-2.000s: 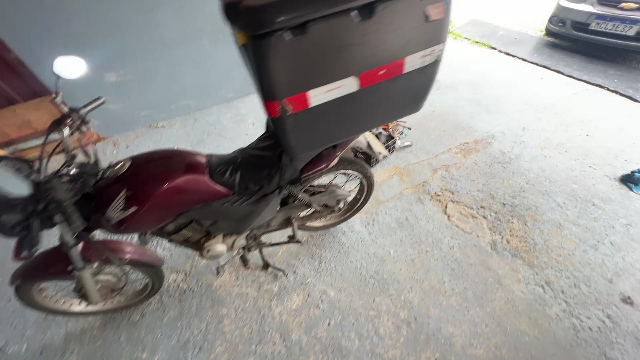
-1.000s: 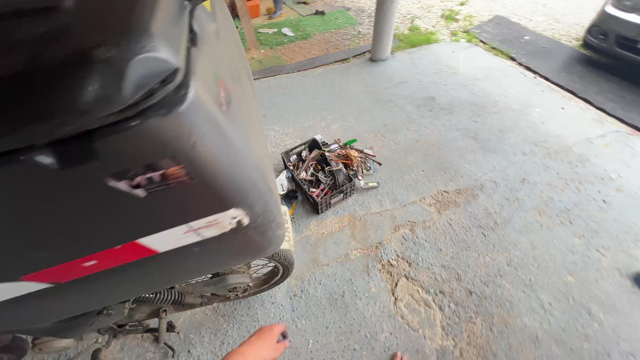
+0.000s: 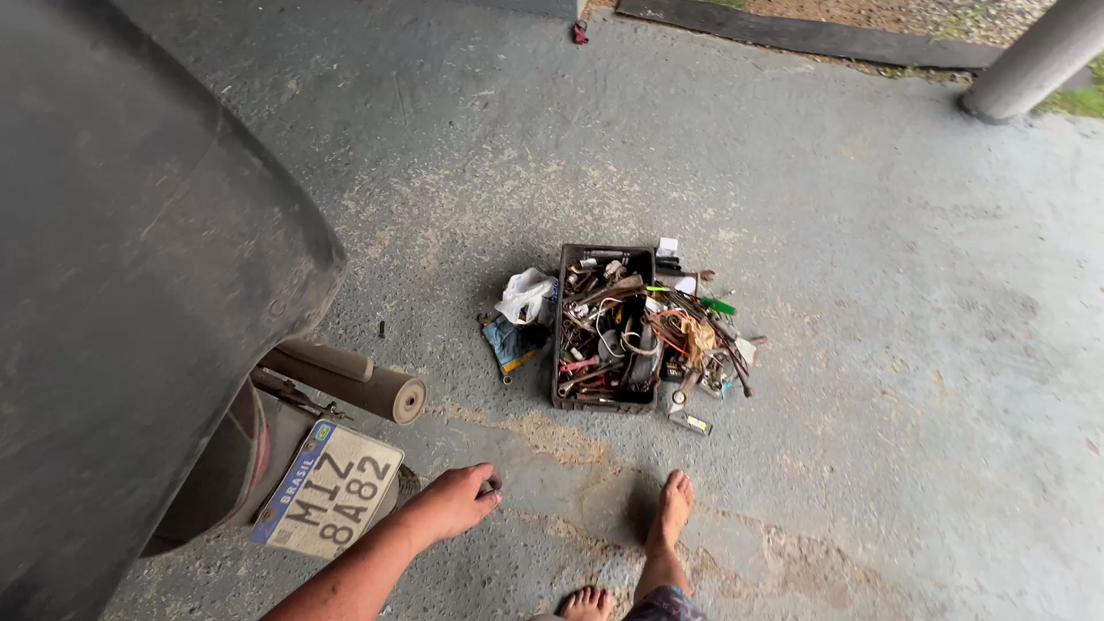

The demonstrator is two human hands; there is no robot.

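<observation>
My left hand [image 3: 457, 502] reaches in from the bottom left, fingers curled around a small dark object [image 3: 490, 486] that is mostly hidden. Just left of the hand is the motorcycle's licence plate [image 3: 332, 490], with the muffler [image 3: 379, 390] above it. Beyond my hand, a black plastic crate [image 3: 605, 405] stands on the floor, filled with wrenches and other metal tools. More tools, cables and a green-handled item [image 3: 718, 305] lie heaped against its right side. A white plastic bag [image 3: 526, 295] and a blue packet [image 3: 511, 343] touch or lie near its left side. My right hand is out of view.
The motorcycle's large black cargo box [image 3: 155, 259] fills the left side. My bare feet [image 3: 671, 511] are on the worn painted concrete floor [image 3: 862, 345] at the bottom. A round post [image 3: 1022, 60] stands at the top right, and a small red item [image 3: 580, 33] lies at the top.
The view has moved around to the rear of the motorcycle and tilts down over the crate. My left hand, absent two seconds ago and at the bottom edge one second ago, now shows with its forearm.
</observation>
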